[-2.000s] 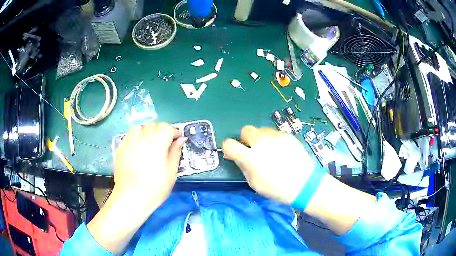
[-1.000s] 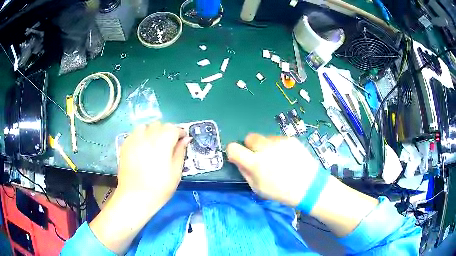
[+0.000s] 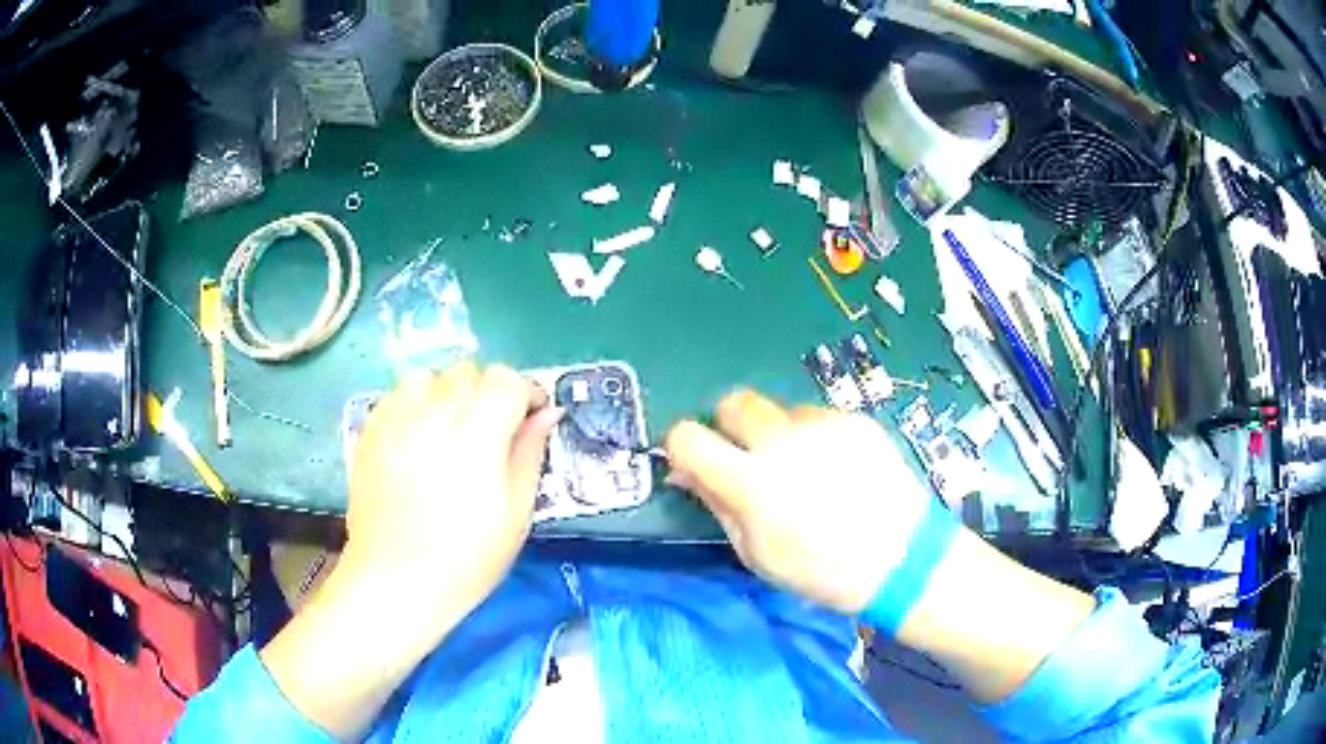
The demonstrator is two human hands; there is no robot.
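Observation:
The phone housing [image 3: 593,480] lies at the mat's near edge, a rounded silver-white frame with a dark camera area [image 3: 599,407] at its right end. My left hand [image 3: 444,465] covers its left and middle part, with thumb and finger pinched at the camera area; whether a small part is between them cannot be told. My right hand [image 3: 800,502] is just right of the housing, fingers closed on a thin dark tool [image 3: 640,449], tweezers or a screwdriver, whose tip reaches over the camera area.
Small phone parts [image 3: 851,375] and a blue pen-like tool [image 3: 1001,313] lie right. A tape roll [image 3: 291,286], clear bag [image 3: 425,308] and yellow-handled tools [image 3: 186,448] lie left. White scraps [image 3: 625,240] lie mid-mat; a screw tin [image 3: 476,96] and fan [image 3: 1076,163] stand behind.
The tool tip is over the camera area again, after showing only faintly or not at all one second ago. The whole view has shifted slightly. My left hand stays on the housing.

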